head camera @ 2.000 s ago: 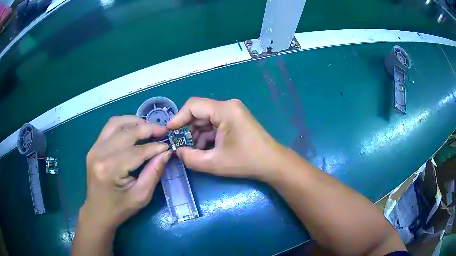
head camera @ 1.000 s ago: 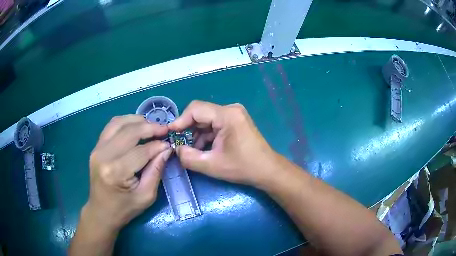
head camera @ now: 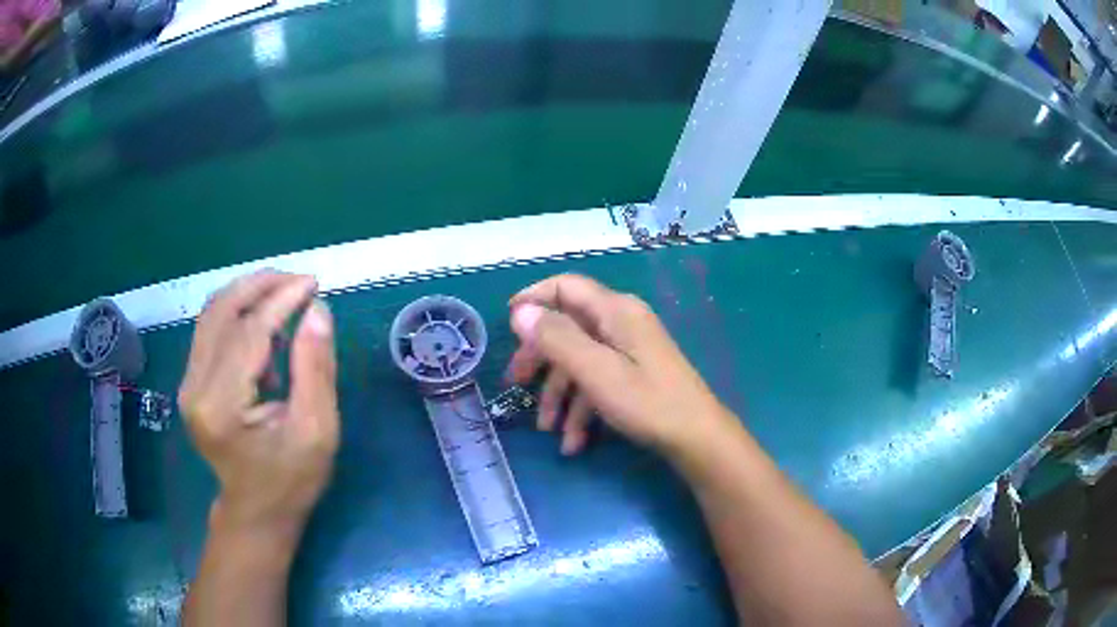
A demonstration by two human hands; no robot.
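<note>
A grey plastic housing [head camera: 475,472] lies on the green bench in front of me, its round spoked head at the top and its open channel handle pointing down. A small circuit board [head camera: 510,403] lies just right of the junction of head and handle, beside my fingers. My left hand [head camera: 260,392] is raised left of the housing, fingers apart, with nothing in it. My right hand [head camera: 600,361] is just right of the board, fingers curled and slightly blurred, with no thing seen in its grip.
Another housing [head camera: 108,416] lies at the left with a circuit board [head camera: 154,410] beside it. A third housing [head camera: 942,304] lies at the right. A white rail [head camera: 490,250] with an upright post [head camera: 744,110] runs behind. A cardboard carton [head camera: 968,551] stands at lower right.
Both hands have come off the circuit board and moved apart, left and right. The board now lies beside the housing. The view has shifted, so the rail and post appear lower.
</note>
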